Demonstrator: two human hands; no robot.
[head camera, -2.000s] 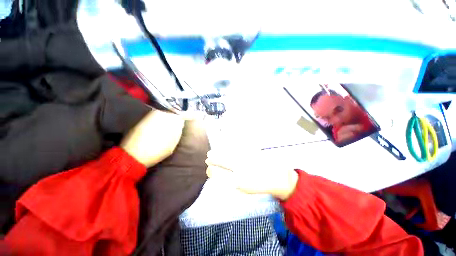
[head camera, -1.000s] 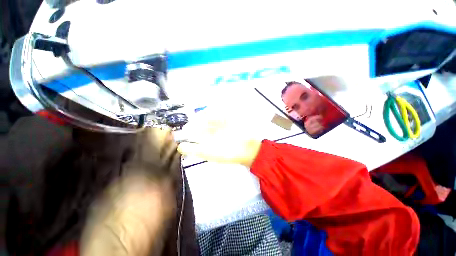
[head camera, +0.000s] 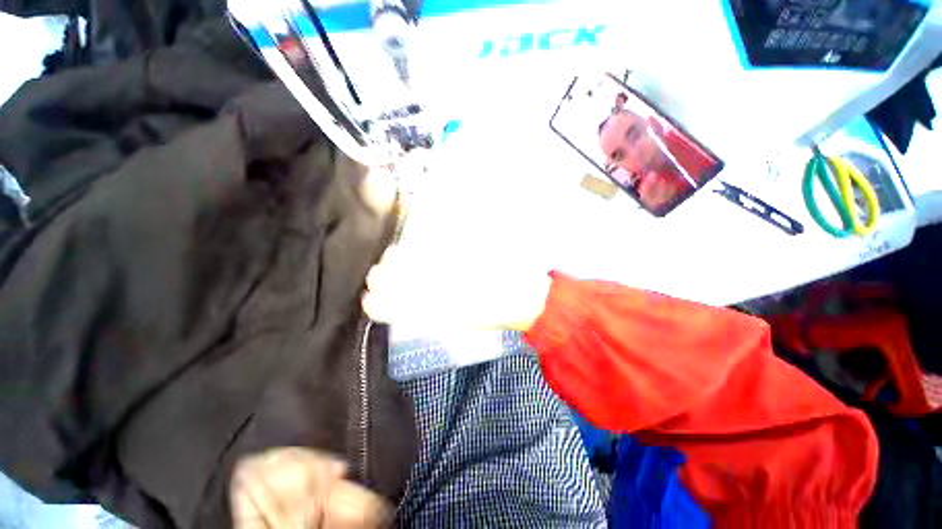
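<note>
The dark brown garment (head camera: 196, 279) lies in large folds at the left and under the white sewing machine's needle area (head camera: 398, 134). A pale toothed line, like a zipper edge (head camera: 363, 398), runs down its right side. My right hand (head camera: 444, 294), in a red sleeve and washed out by glare, pinches the garment's right edge below the needle area. My left hand (head camera: 300, 491) is over the garment at the bottom, blurred and partly cut off; its grip is unclear. A small pale shape lies on the cloth just below the needle, too washed out to name.
A phone (head camera: 635, 145) showing a person lies on the white table (head camera: 661, 248), with a small tan card (head camera: 598, 186) at its left and a slim black tool (head camera: 759, 208) at its right. Green and yellow rings (head camera: 842, 194) lie farther right. A black control panel (head camera: 831, 31) is above.
The view has shifted, showing more garment at the left. My left hand has moved from near the needle down to the bottom. My right hand now sits lower along the edge, farther from the needle.
</note>
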